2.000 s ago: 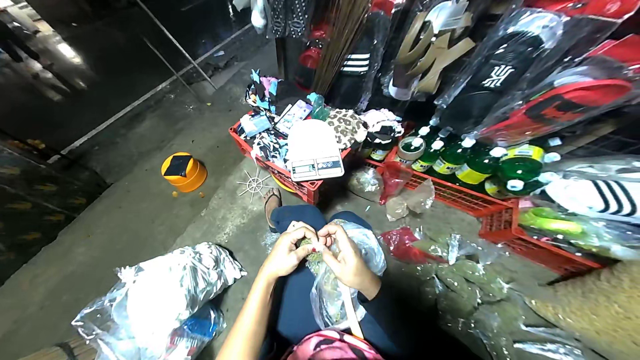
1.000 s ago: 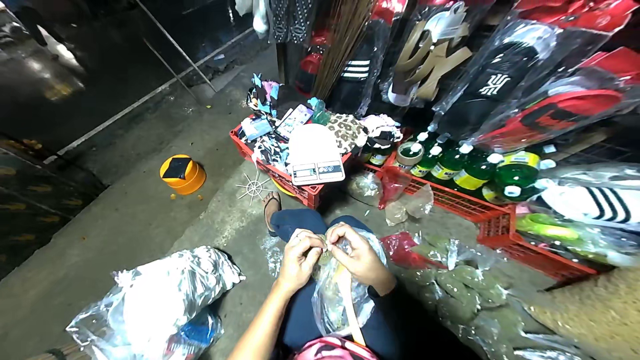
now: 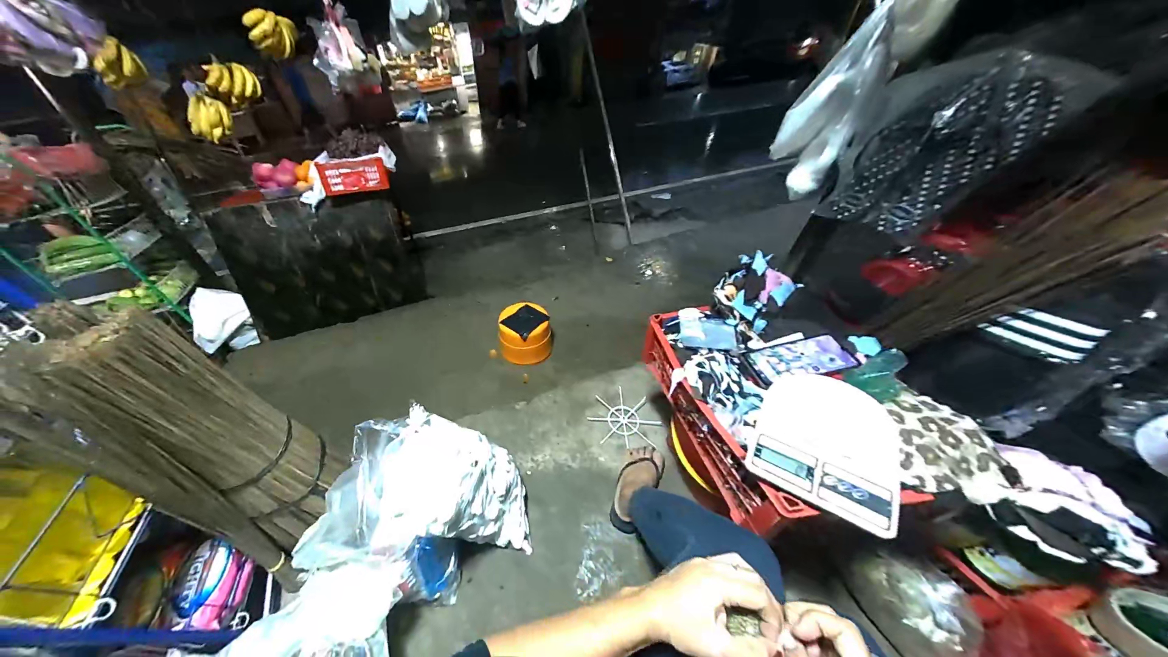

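Observation:
Low in the frame, over the lap, my left hand (image 3: 716, 607) has its fingers curled around a small clear packet (image 3: 744, 622) with greenish-brown contents. My right hand (image 3: 824, 631), partly cut off by the bottom edge, meets it with fingertips pinched at the packet's edge. A white digital kitchen scale (image 3: 826, 447) rests on the red plastic crate (image 3: 698, 424) just beyond the knee. Beside the scale lie a smartphone (image 3: 803, 358) and patterned cloth items. Left of the legs, a clear plastic bag of white pieces (image 3: 438, 493) stands on the floor.
An orange round container (image 3: 526, 339) and a white spoked rack (image 3: 623, 420) are on the concrete floor. Bundled stick brooms (image 3: 201, 411) lean at left. More stick bundles (image 3: 1040, 246) and bagged footwear stand at right. Bananas (image 3: 233, 82) hang above a fruit stand.
The view has swung left and up, bringing in the brooms and fruit stand. Both hands stay together over the lap.

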